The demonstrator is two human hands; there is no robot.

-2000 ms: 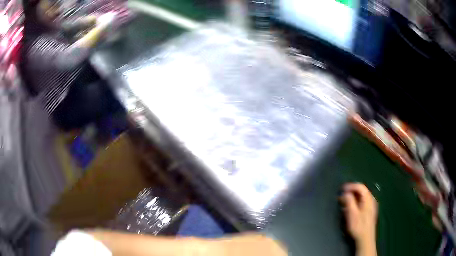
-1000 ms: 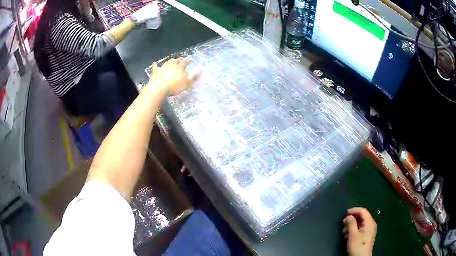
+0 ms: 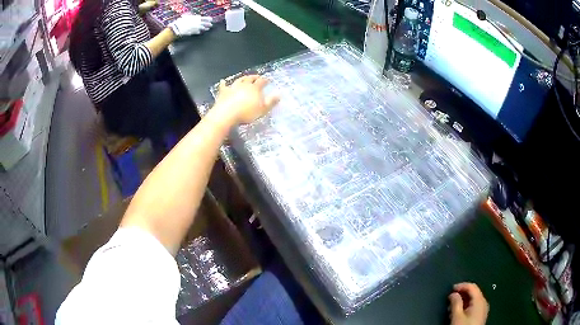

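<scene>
A thick stack of clear blister trays (image 3: 356, 159) lies on the green-topped bench, its glossy pockets showing no modules. My left hand (image 3: 247, 100) is bare and rests on the far left corner of the stack, with its fingers spread over the top edge. I see nothing held in it. My right hand (image 3: 469, 305) is bare, near the bottom edge and partly cut off. Its fingers are curled above the bench, clear of the stack. Whether it holds anything small cannot be told.
A neighbouring worker's white-gloved hand (image 3: 191, 25) is near a filled tray (image 3: 184, 7) and a white piece (image 3: 235, 19). A monitor (image 3: 474, 63) and bottle (image 3: 406, 39) stand behind the stack. A cardboard carton (image 3: 245, 270) with shiny clear plastic (image 3: 202, 265) is at lower left.
My left hand has come into view and lies on the stack's far left corner. The view has turned left and sharpened. My right hand sits lower in the picture. The gloved hand is apart from the white piece.
</scene>
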